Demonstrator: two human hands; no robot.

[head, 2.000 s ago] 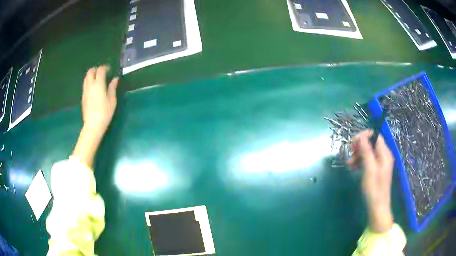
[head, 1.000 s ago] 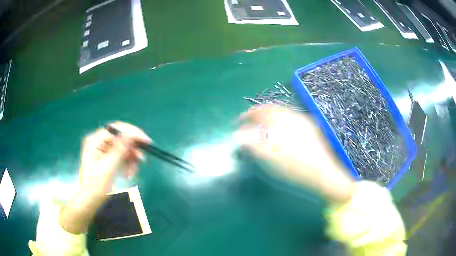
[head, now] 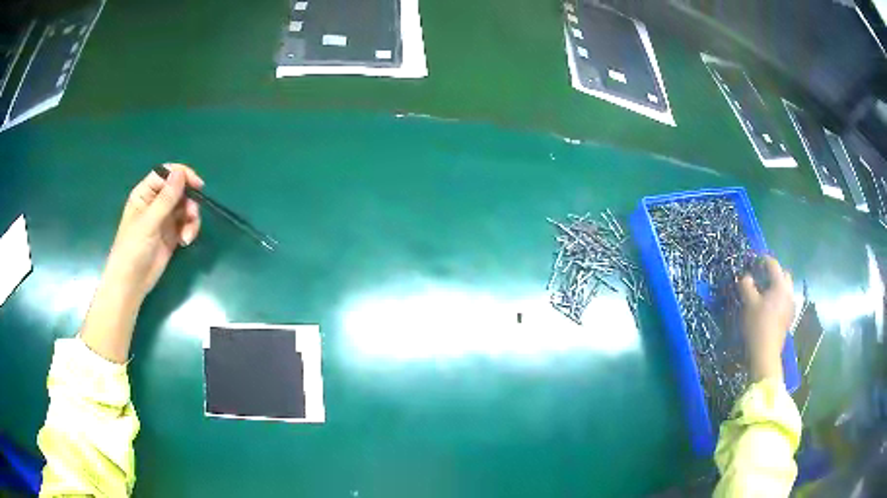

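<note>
My left hand (head: 160, 219) is at the left, above the green work surface, and holds dark tweezers (head: 229, 214) that point right and down, their tips apart. My right hand (head: 768, 306) is at the right, over the blue-rimmed tray (head: 671, 326), with its fingers down among the slivers (head: 695, 233). Whether the fingers grip any slivers is too small to tell. A loose heap of slivers (head: 588, 263) lies left of the tray. A black sheet with a cream border (head: 255, 373) lies near me, below and right of my left hand.
Dark panels on white backing sheets stand along the far green band, including one at the centre left (head: 340, 29), one at the centre right (head: 615, 58) and several at the right. A white card (head: 12, 258) is at the left edge. A tiny dark bit (head: 519, 317) lies mid-surface.
My right hand has moved from the loose heap into the tray. My left hand, holding the tweezers, has moved up and away from the black sheet. The view has shifted.
</note>
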